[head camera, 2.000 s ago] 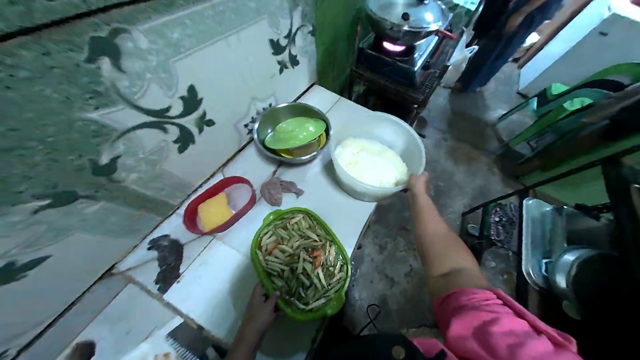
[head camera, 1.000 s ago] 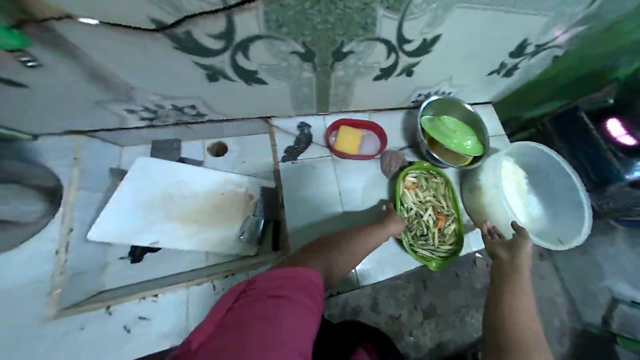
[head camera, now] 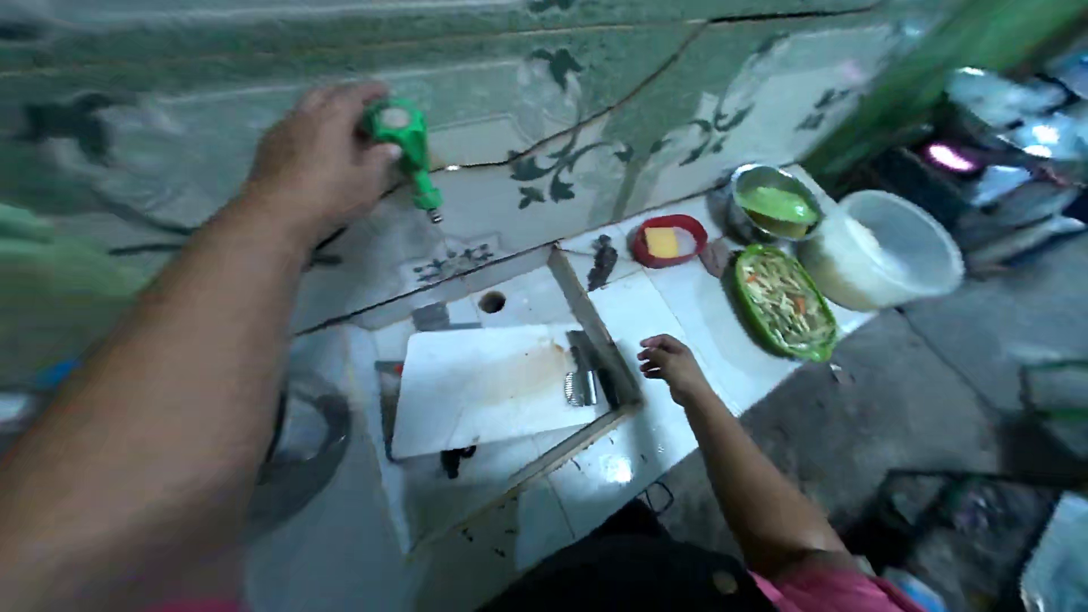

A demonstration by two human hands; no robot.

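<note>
At the wall, my left hand (head camera: pixel 327 157) has its fingers and thumb around the near side of a green plastic tap (head camera: pixel 404 136) with a metal tip. My right hand (head camera: pixel 671 364) is empty, fingers slightly bent and apart, over the white-tiled counter beside the sink edge. Between my hands, a stained white cutting board (head camera: pixel 484 382) lies across the sunken tiled sink (head camera: pixel 518 297). A metal tool with a ridged part (head camera: pixel 581 388) rests on the board's right end. Right of my right hand stands a green basket of cut vegetables (head camera: pixel 786 302).
Along the wall are a red dish (head camera: pixel 693 231) with a yellow sponge (head camera: pixel 661 242), a dark rag (head camera: pixel 603 262) and a metal bowl (head camera: pixel 739 204) holding a green piece. A translucent tub (head camera: pixel 922 246) stands beyond the basket. A lit stove (head camera: pixel 952 158) is at the far right.
My left hand has left the vegetable basket's edge and is now at the green tap. My right hand has moved away from the tub to the counter by the sink. The view has swung left.
</note>
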